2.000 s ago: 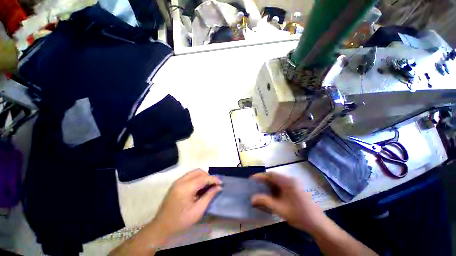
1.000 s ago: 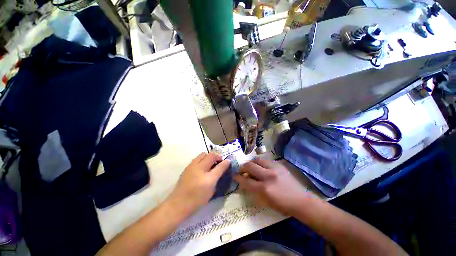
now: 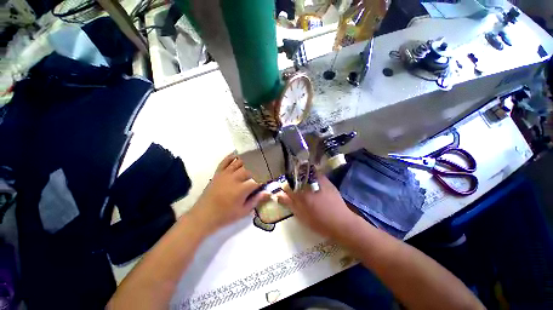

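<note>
My left hand point(image 3: 230, 192) lies on the machine bed left of the needle, fingertips close to the presser foot. My right hand point(image 3: 314, 204) is right beside it, partly hidden under the machine head point(image 3: 297, 154). The fingertips of both hands meet near the foot. The navy piece is largely hidden by the hands and head; only a dark sliver may show between the fingers, so its hold cannot be made out. The pale needle plate point(image 3: 274, 209) shows between the hands. A grey-blue stack of pieces point(image 3: 385, 192) lies right of my right hand.
Dark-red-handled scissors point(image 3: 456, 171) lie right of the stack. Dark cut pieces point(image 3: 151, 181) lie left of my left hand. Large navy panels point(image 3: 60, 139) with a pale patch point(image 3: 59, 201) cover the far left. A green tube point(image 3: 250, 51) and round dial point(image 3: 295, 100) stand above the head.
Both hands have moved from the front of the table to the needle area. The grey-blue piece seen between them earlier is now mostly out of sight. The view has shifted over the machine.
</note>
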